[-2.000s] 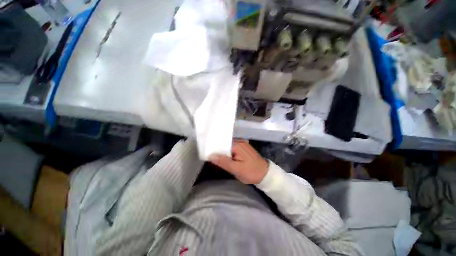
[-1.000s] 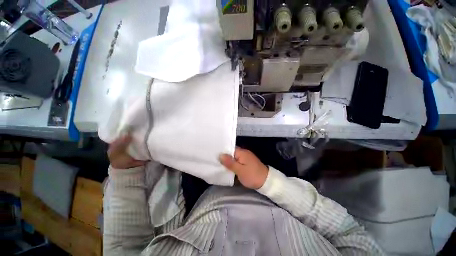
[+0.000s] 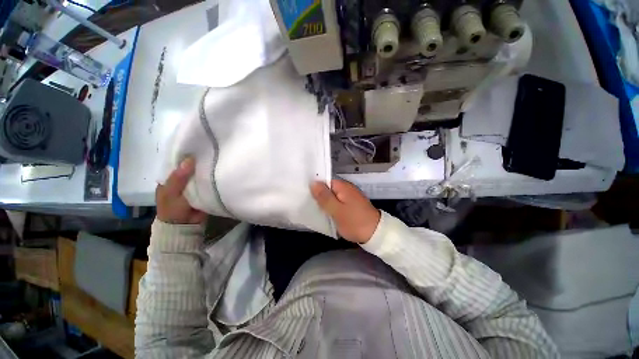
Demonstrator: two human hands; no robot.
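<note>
A white fabric panel [image 3: 270, 140] lies over the table's front edge, its far end beside the presser foot and needle area [image 3: 321, 91] of the off-white overlock machine [image 3: 312, 42]. A dark grey seam [image 3: 212, 144] runs down its left part. My left hand [image 3: 181, 196] holds the panel's left near side, thumb on top. My right hand [image 3: 347, 209] pinches its near right corner, by the straight right edge. The fingers under the cloth are hidden.
Four cream tension dials [image 3: 426, 29] face me. A black phone [image 3: 534, 126] lies at right. A clear plastic bag [image 3: 455, 186] hangs at the front edge. A grey fan-like unit [image 3: 43, 120] stands at left. Pale cloth pieces [image 3: 578, 280] lie low at right.
Two seconds ago the cloth was narrow and bunched, with my left hand out of sight. It is now spread between both hands. Since one second ago, its near edge has moved slightly up.
</note>
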